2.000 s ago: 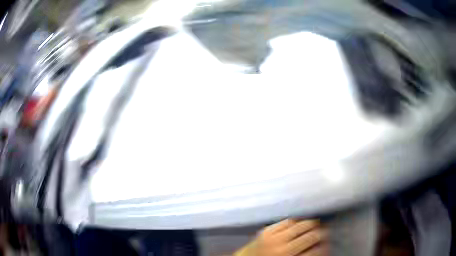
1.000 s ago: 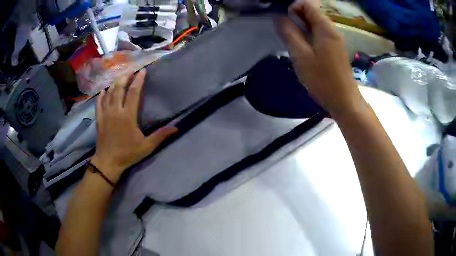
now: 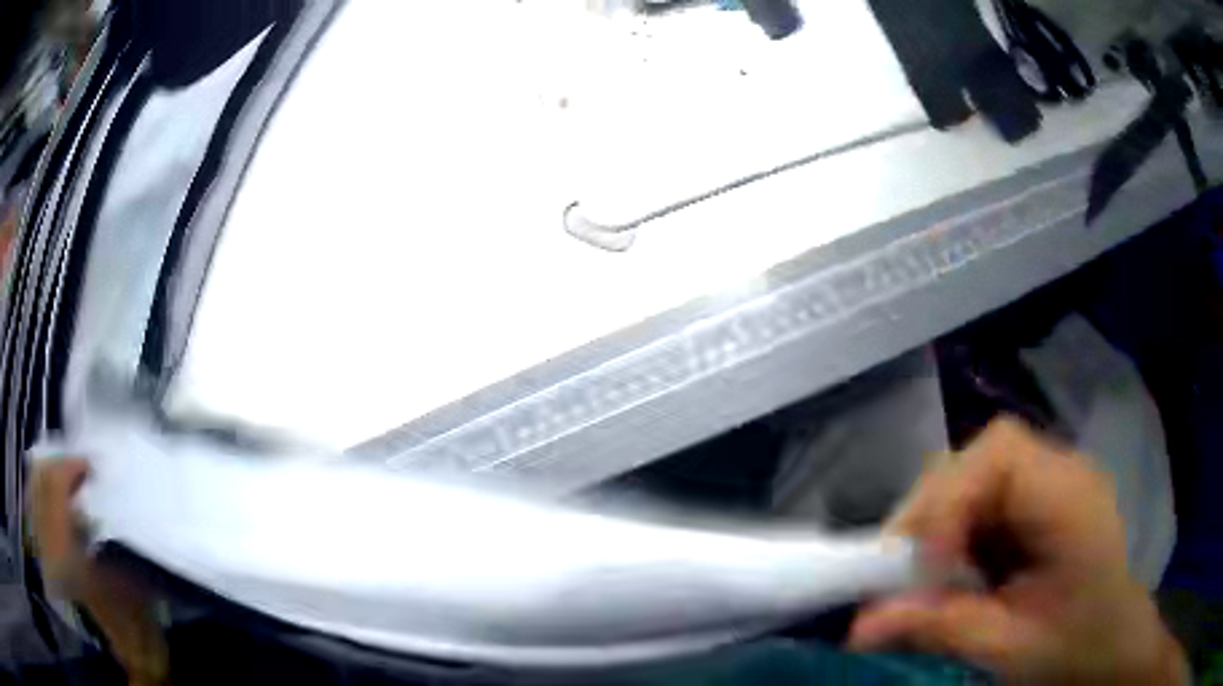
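A long pale grey cloth panel (image 3: 496, 563) is stretched across the bottom of the view, in front of the table's edge, blurred by motion. A dark line runs along its lower edge. My right hand (image 3: 1019, 563) pinches its right end between thumb and fingers. My left hand (image 3: 87, 563) holds its left end, partly hidden behind the cloth. Sewn panels with dark strips (image 3: 168, 215) lie heaped at the left of the table.
The white table (image 3: 443, 228) has a grey front edge with a printed ruler (image 3: 697, 355). A loose thread lies on it. Dark spare strips (image 3: 939, 60) and black-handled scissors (image 3: 1046, 54) lie at upper right. Pale cloth (image 3: 1113, 416) hangs below the edge at right.
The view has shifted to the table's front edge. My hands have moved from the heap of panels to the bottom of the view, now holding one pale panel between them.
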